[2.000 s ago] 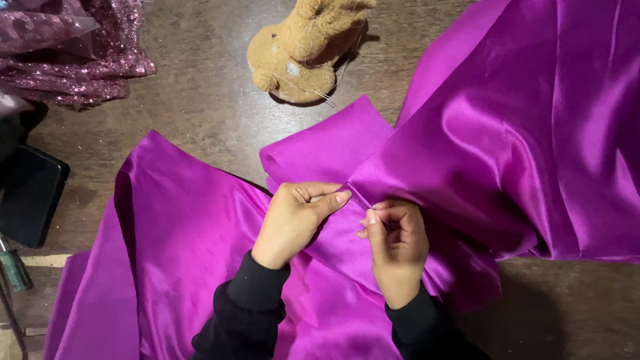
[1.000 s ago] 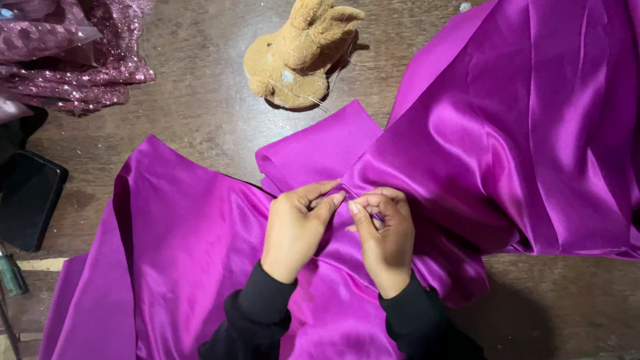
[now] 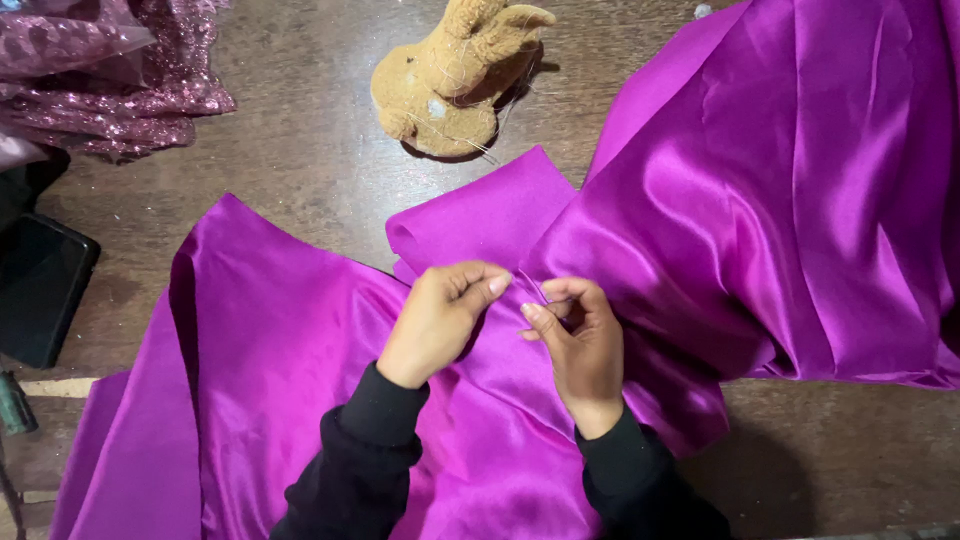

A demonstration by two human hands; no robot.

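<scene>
Shiny magenta satin fabric (image 3: 285,322) lies in folds across the wooden table. Near the middle, my left hand (image 3: 442,315) has its thumb and index finger pinched together just left of a narrow raised edge of the satin; whether anything thin is between the fingertips cannot be made out. My right hand (image 3: 581,330) holds that narrow folded edge of the satin between thumb and fingers. A small gap separates the fingertips of the two hands. Above them sits a tan plush animal (image 3: 450,82) with loose threads and a pale patch on it.
Pink sequined fabric (image 3: 112,82) is heaped at the upper left of the wooden table (image 3: 300,127). A black smartphone (image 3: 45,285) lies at the left edge, with a green-handled tool (image 3: 13,405) below it. Magenta satin also covers the right side.
The fingertips of my left hand, at the satin edge a second ago, are now a little apart from those of my right hand. The plush animal stays on the table.
</scene>
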